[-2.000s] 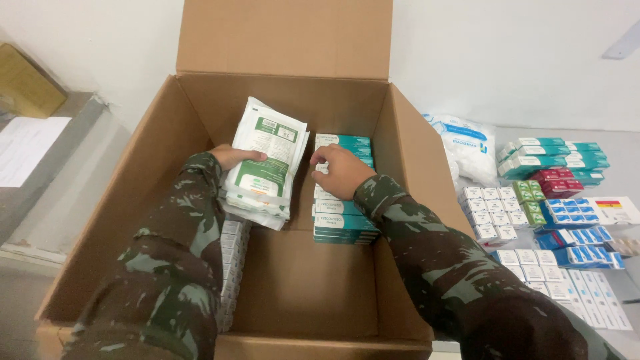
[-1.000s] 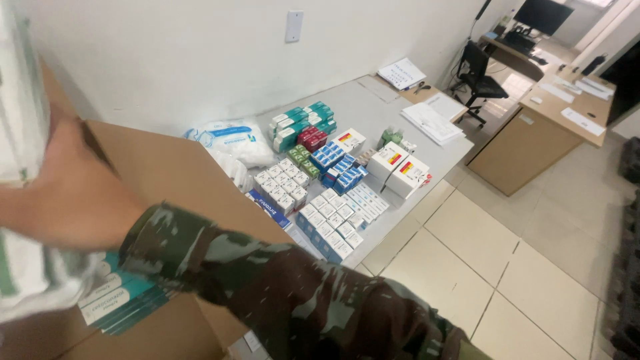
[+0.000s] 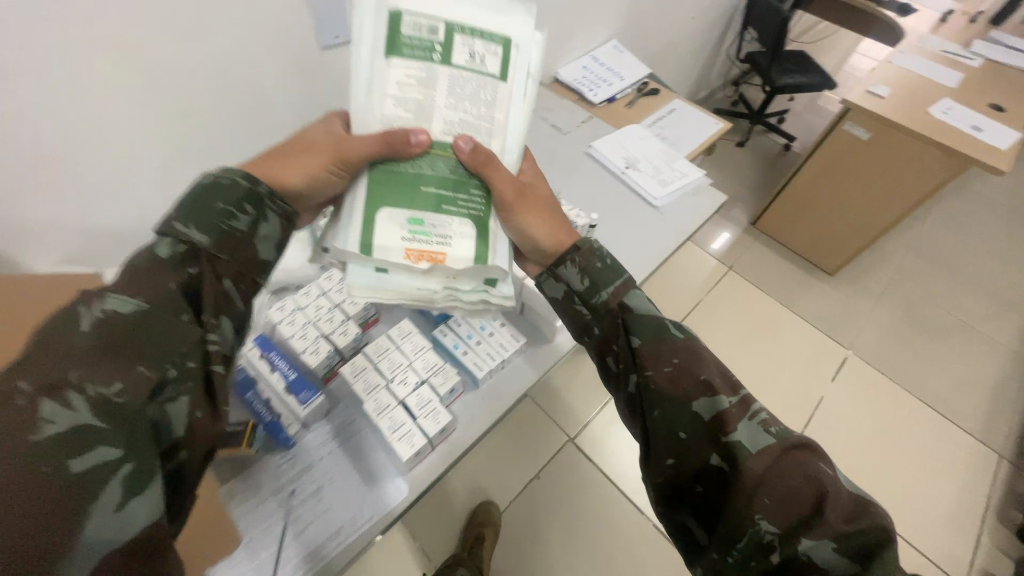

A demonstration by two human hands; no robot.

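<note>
A stack of white and green printed packets (image 3: 436, 184) is held up over the table between both hands. My left hand (image 3: 328, 160) grips its left edge, thumb on the printed face. On the right edge is my right hand (image 3: 524, 196), its thumb also on the front and its fingers mostly behind. Below the stack, small white boxes (image 3: 400, 384) stand in grouped blocks, with another block of white boxes (image 3: 316, 320) to the left. Blue and white cartons (image 3: 288, 376) lie beside these. White and light blue boxes (image 3: 480, 344) are partly under the packets.
The grey table (image 3: 672, 224) carries a printed sheet (image 3: 320, 488), a stack of papers (image 3: 648, 164) and scissors (image 3: 642, 94). Cardboard (image 3: 40, 308) shows at the left. A black office chair (image 3: 780, 72) and a wooden desk (image 3: 872, 160) stand on the tiled floor.
The view has swung right from the cardboard box to the table. The packets, earlier in my left hand over the box, are now over the table. My right hand has left the teal and white boxes and holds the packets too.
</note>
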